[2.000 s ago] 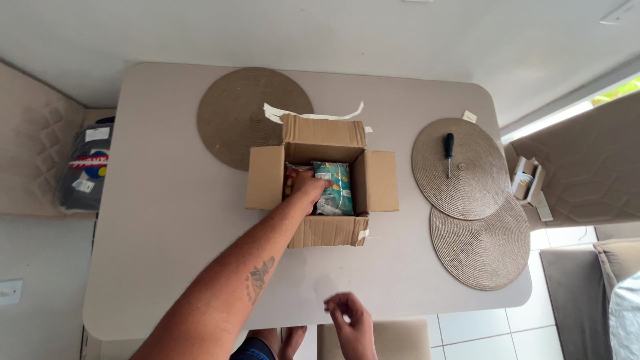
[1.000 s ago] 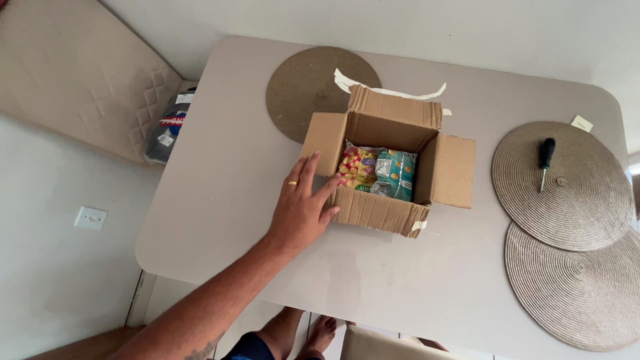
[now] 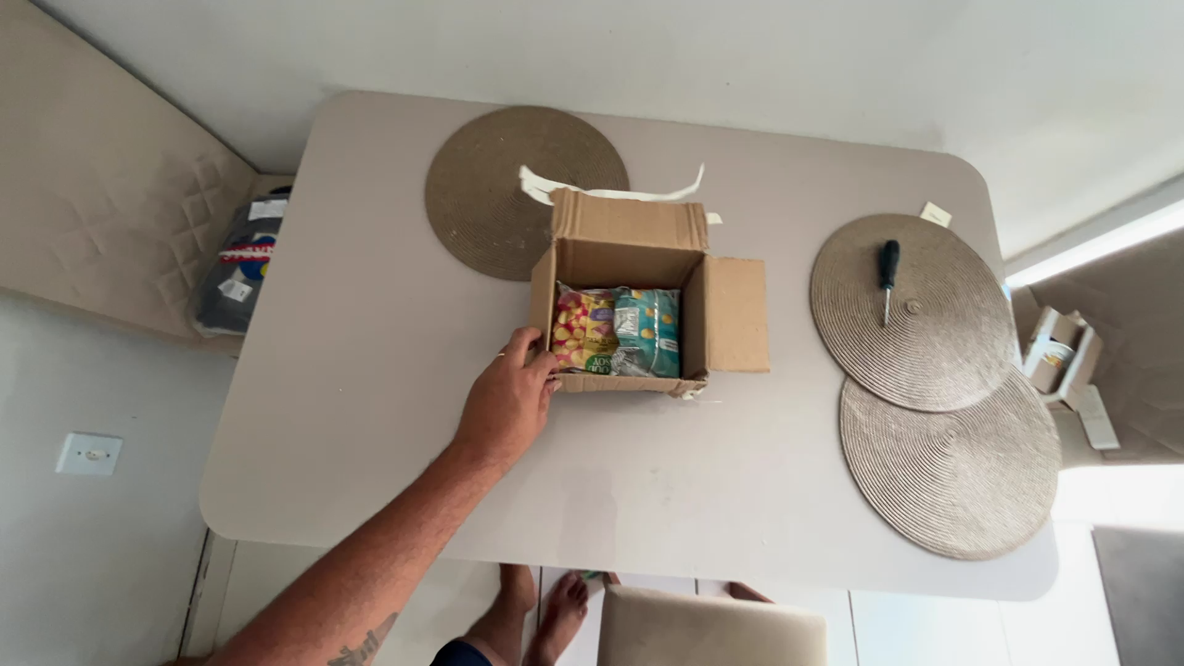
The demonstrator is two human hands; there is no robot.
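An open cardboard box (image 3: 631, 223) stands on the table (image 3: 398, 370), its back and right flaps folded outward. Inside lie a red and yellow snack packet (image 3: 578, 326) on the left and a teal packet (image 3: 659, 324) on the right. My left hand (image 3: 514, 393) grips the box's front left corner, fingertips at the left flap and front edge. A torn white strip (image 3: 638, 194) sticks up behind the back flap. My right hand is out of view.
A screwdriver (image 3: 889, 268) lies on the upper of two overlapping round woven placemats (image 3: 962, 481) at the right. Another round placemat (image 3: 481, 194) is partly behind the box. A padded stool (image 3: 712, 629) stands at the table's front edge. Beyond the right edge is a small open box (image 3: 1059, 356).
My left hand was inside the box two seconds ago and is now at its front left corner. The left flap, spread outward before, stands more upright. My right hand has left the view.
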